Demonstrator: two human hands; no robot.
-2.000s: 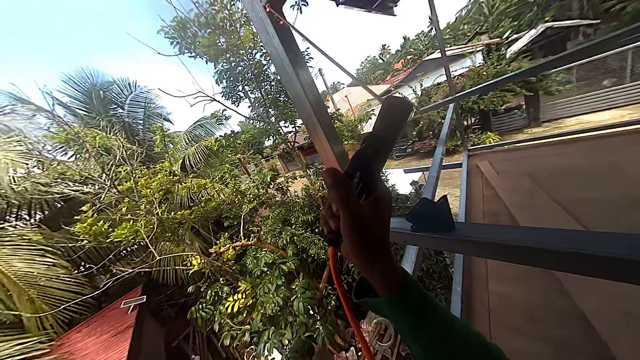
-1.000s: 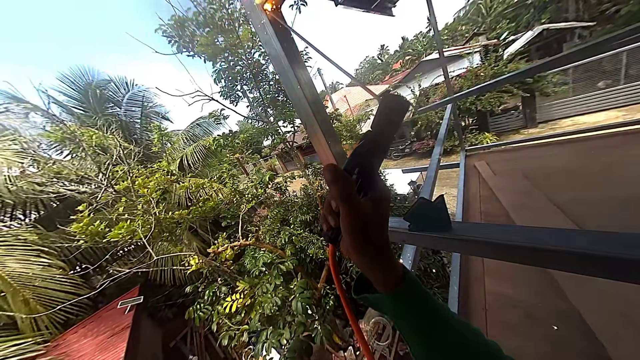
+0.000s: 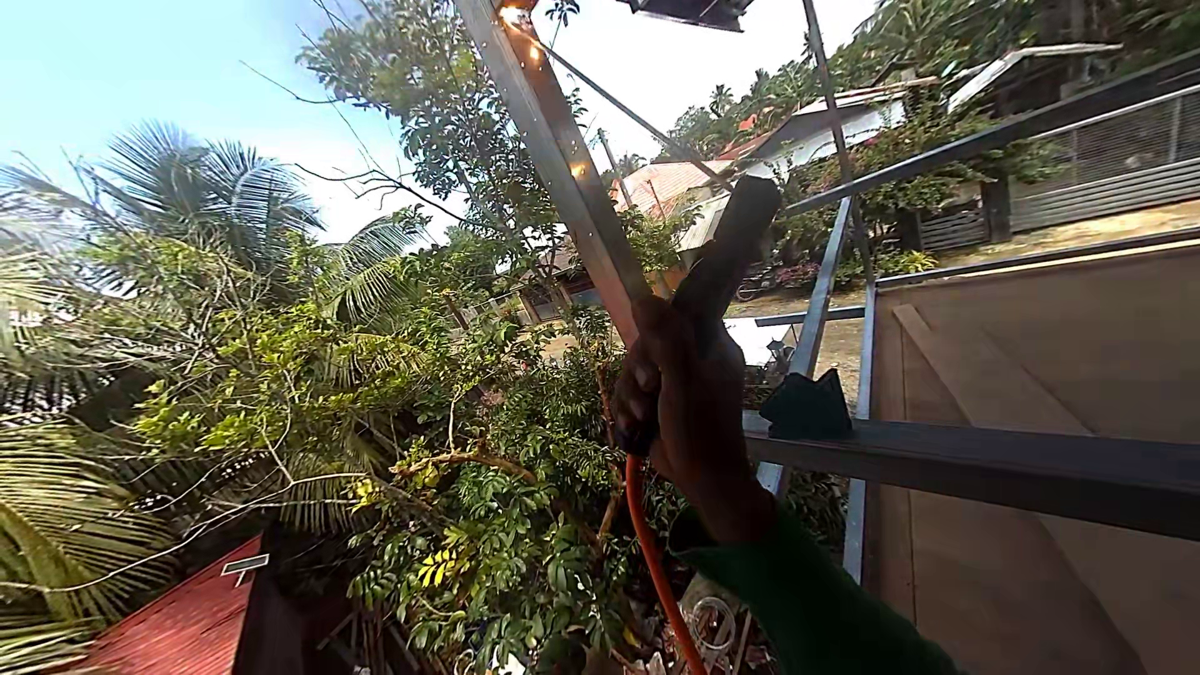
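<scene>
My right hand [image 3: 689,403], in a green sleeve from the lower right, is closed around a dark welding electrode holder [image 3: 731,244]. An orange cable [image 3: 649,544] hangs from the lower end of its handle. From the holder's upper end a thin welding electrode [image 3: 623,108] slants up left to a bright glow at the top of a square steel tube [image 3: 572,178]. Sparks lie along the tube's face. My fingers are close beside the tube's lower visible part; whether they touch it is unclear. My left hand is out of view.
A horizontal steel beam [image 3: 984,459] crosses at right, with a dark angular block [image 3: 808,405] on it. Thinner steel bars [image 3: 820,291] stand behind, beside a brown panel [image 3: 1031,375]. Trees [image 3: 506,525] and a red roof [image 3: 178,619] lie below at left.
The glow at the electrode's tip is much brighter than two seconds ago, and sparks now show farther down the tube. My right hand has kept its grip and hardly moved.
</scene>
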